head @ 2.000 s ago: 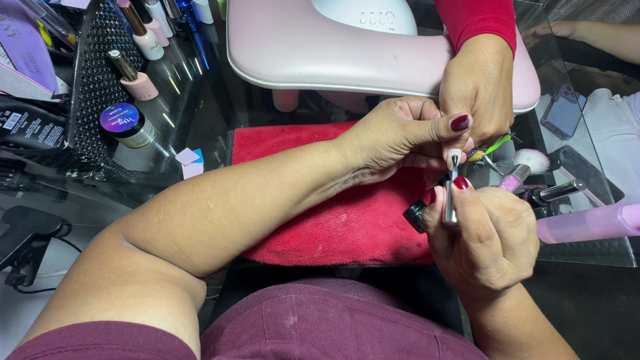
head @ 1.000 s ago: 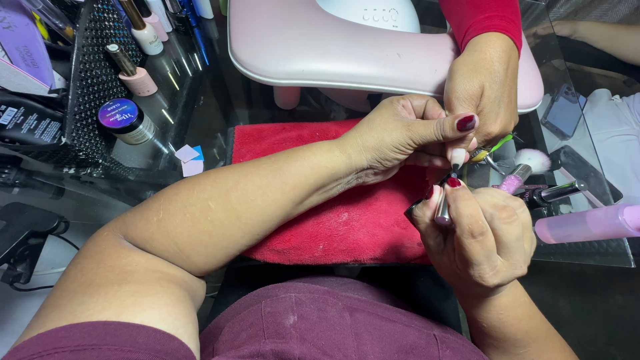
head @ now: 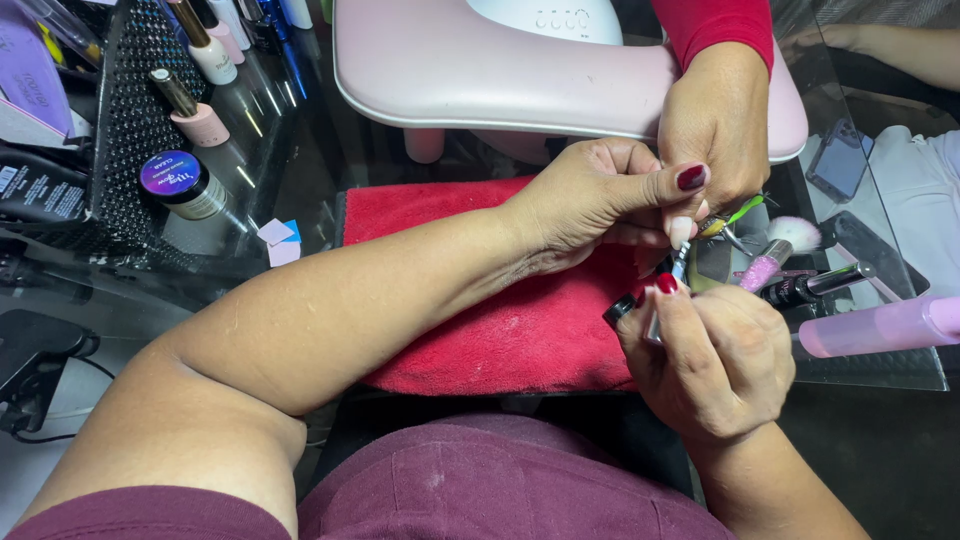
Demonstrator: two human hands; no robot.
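My left hand (head: 607, 199) holds a finger of another person's hand (head: 712, 127), which reaches down from a red sleeve over the pink hand rest. My right hand (head: 712, 352) pinches a small brush (head: 678, 264), its tip at the pale nail (head: 681, 231) of that finger. A dark round cap or bottle part (head: 619, 308) shows at the edge of my right hand; whether it joins the brush I cannot tell. Both hands are above the right part of a red towel (head: 495, 337).
The pink hand rest (head: 495, 82) spans the back. At right lie a fluffy dust brush (head: 795, 234), a dark polish bottle (head: 787, 292) and a pink tube-shaped object (head: 870, 328). At left stand a lidded jar (head: 182, 184), polish bottles (head: 199, 124) and a black perforated basket (head: 139, 112).
The brush and the fingers of my right hand have shifted slightly around the held nail. My left hand keeps its hold on the other person's finger.
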